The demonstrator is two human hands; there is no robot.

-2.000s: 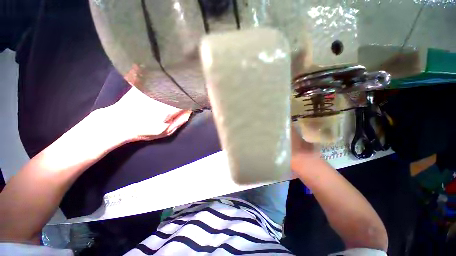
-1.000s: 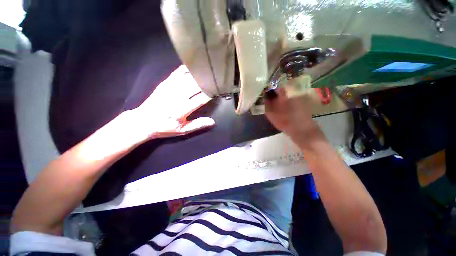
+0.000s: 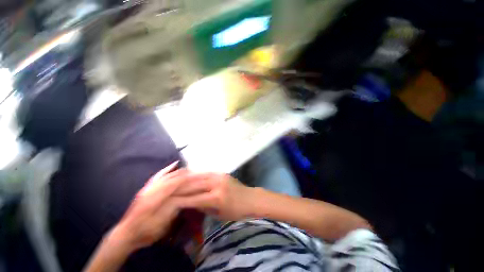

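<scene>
The frame is blurred. A dark cloth panel [image 3: 114, 154] lies over the left part of the white table and hangs at its front edge. My left hand [image 3: 159, 204] is at the cloth's near right edge. My right hand [image 3: 215, 194] overlaps it there, fingers pointing left. The hands meet close in front of the striped top. Whether the fingers pinch the cloth is hidden by the blur and overlap. The sewing machine head [image 3: 140, 64] stands beyond the cloth, away from both hands.
The machine's green panel with lit display [image 3: 241, 32] is at the top. The white table [image 3: 212, 143] shows right of the cloth. Dark blurred scissors [image 3: 300, 93] lie near its right end. An orange item [image 3: 424, 95] is at far right. Blurred bundles are at upper left.
The view has swung to the right and turned. Both hands have left the machine head and come together at the cloth's near edge. The cloth panel now lies left of the machine's front, its right edge exposed.
</scene>
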